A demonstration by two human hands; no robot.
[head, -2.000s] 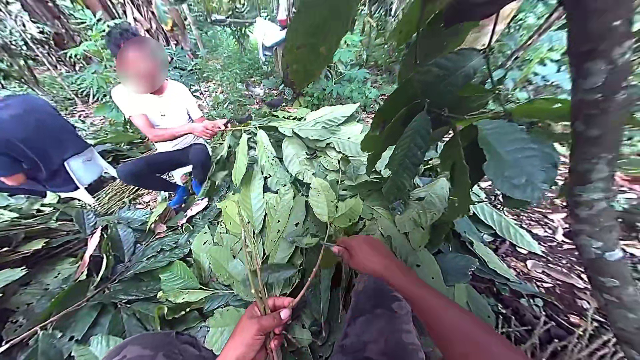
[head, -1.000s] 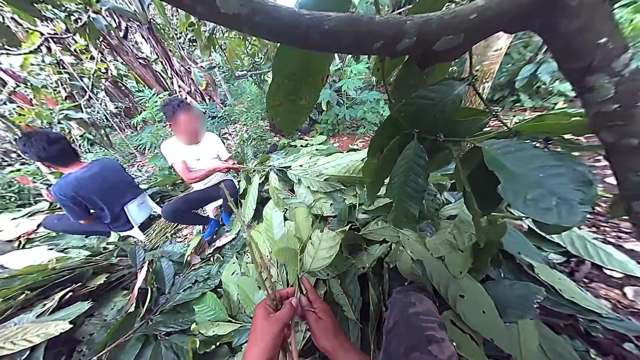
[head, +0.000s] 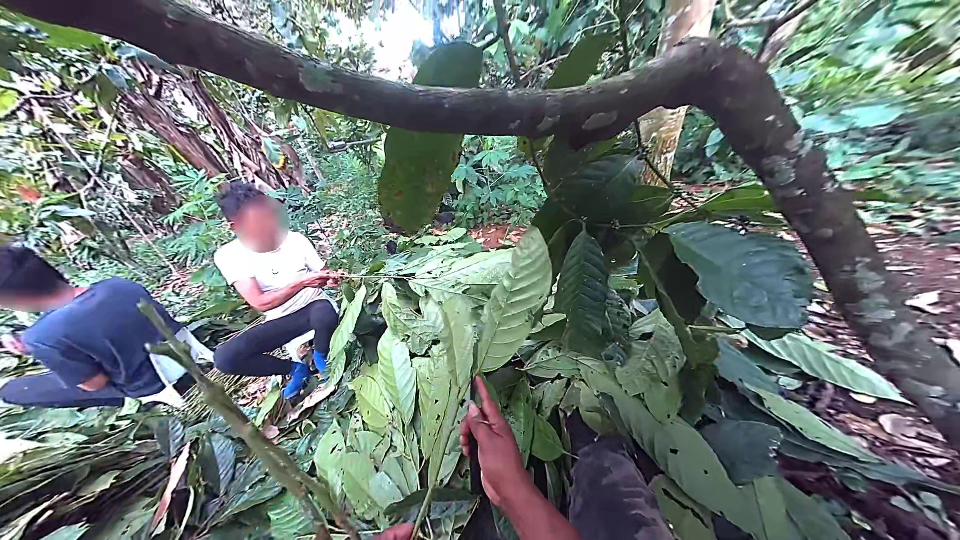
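Note:
My right hand [head: 491,442] is raised near the lower middle, its fingers curled around a thin dark object, perhaps a blade or a stem, with the index finger along it. A large green leaf [head: 517,304] stands just above the fingertips. Of my left hand [head: 396,532] only a small part shows at the bottom edge, beside a thin green leaf stem [head: 424,510]; its grip is mostly hidden. A woody stick [head: 255,435] slants up to the left from near that hand. Broad green leaves [head: 397,375] lie heaped in front of me.
A thick branch [head: 450,111] crosses overhead and bends down at the right. Dark leaves [head: 739,274] hang from it. At the left, a person in a white shirt [head: 270,274] squats holding a thin stem, beside another person in a dark shirt [head: 105,337]. My knee [head: 615,495] is below.
My hands were together on stems one second ago; now they are apart, the right one higher. The view has tilted, bringing more of the branch into sight.

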